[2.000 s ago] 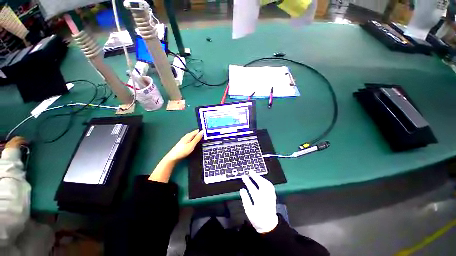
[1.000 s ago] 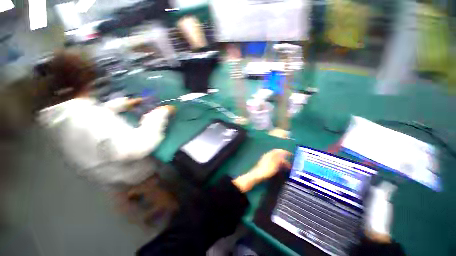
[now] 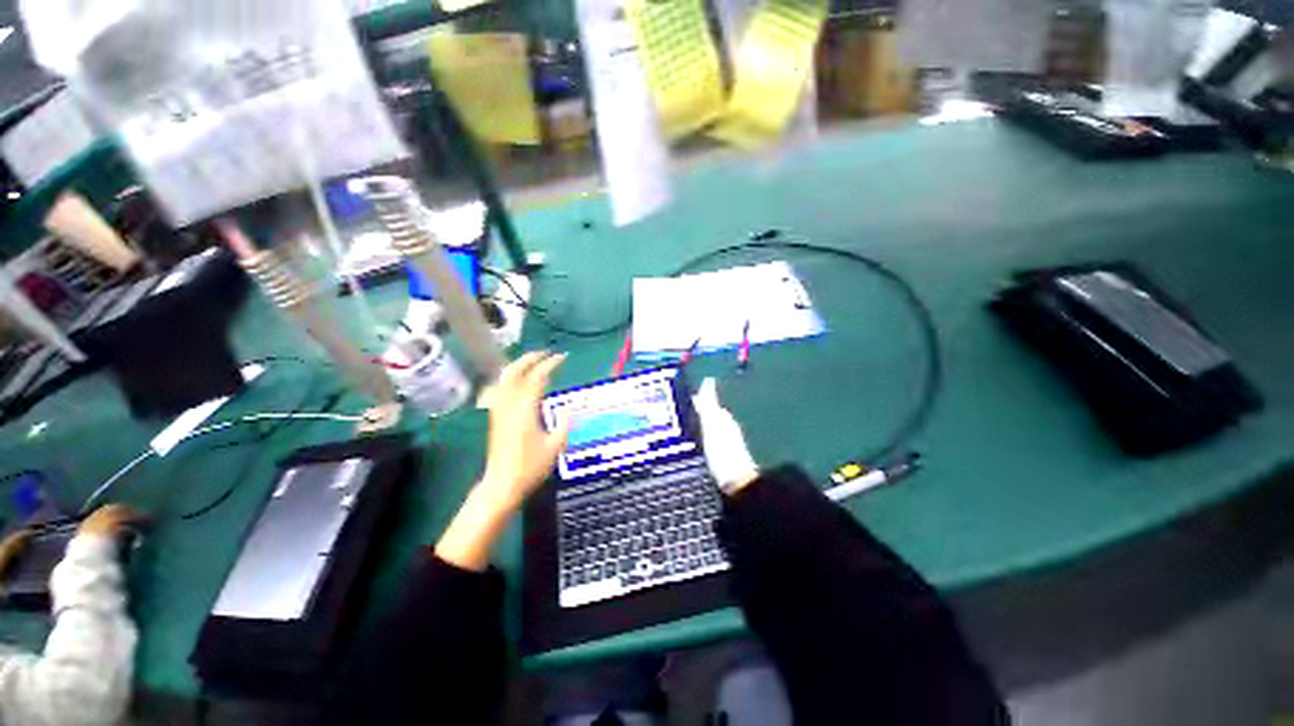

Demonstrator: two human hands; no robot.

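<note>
A small silver mini laptop (image 3: 642,546) stands open on a black foam pad (image 3: 625,624), its screen lit with a blue and white window. My bare left hand (image 3: 521,433) is at the left side of the screen, fingers raised and spread at its upper left corner. My white-gloved right hand (image 3: 725,437) is upright against the right edge of the screen; its fingers look straight, and whether it grips the edge is hard to tell. My right sleeve hides the right end of the keyboard and the lead there.
Clipboard with paper (image 3: 721,306) and pens lie behind the laptop. A black cable (image 3: 930,333) loops at right to an adapter (image 3: 877,478). Closed laptops lie at left (image 3: 295,539) and right (image 3: 1135,319). Pen cup (image 3: 427,375) and ribbed posts stand at left. Another person's hand (image 3: 107,525) is far left.
My right hand has moved from the keyboard's front edge up to the screen's right side. My left hand has moved up the screen's left side. The view swung left and came back.
</note>
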